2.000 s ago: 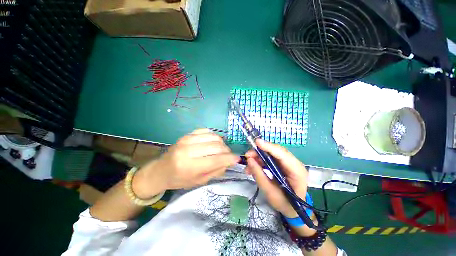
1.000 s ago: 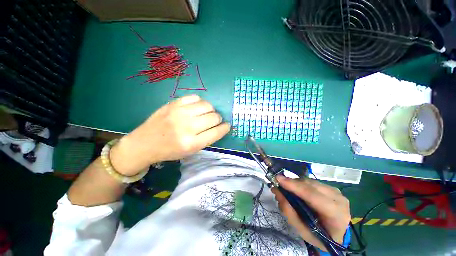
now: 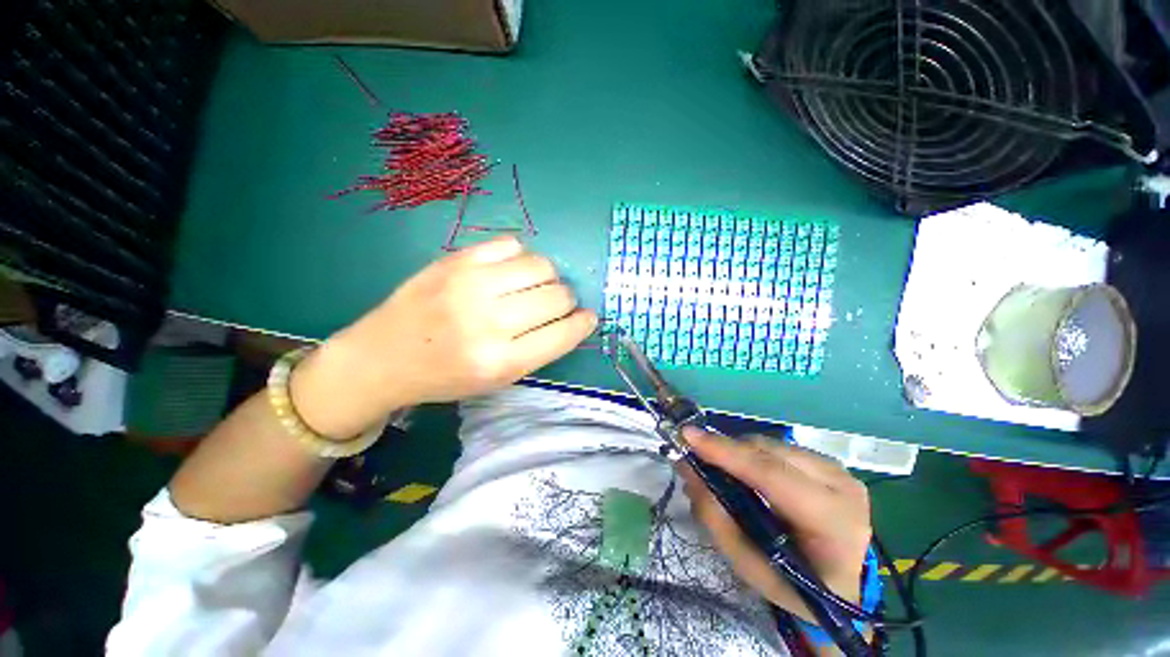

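The green and white PCB panel lies flat near the bench's front edge. My left hand is at its lower left edge, thumb and finger pinched on a thin lead wire, mostly hidden by the fingertips. My right hand is shut on the black soldering iron, in front of the panel. The iron's tip and the thin curved metal piece beside it meet the panel's lower left corner, close to my left fingertips. A loose pile of red lead wires lies left of the panel.
A cardboard box stands at the back left, a black slotted rack at the far left. A black fan stands at the back right. A round pale pot sits on a white sheet at the right. The iron's cable hangs by my right wrist.
My left hand has moved from beside my right hand to the panel's left edge. The iron's tip has moved from the panel's upper left down to its lower left corner.
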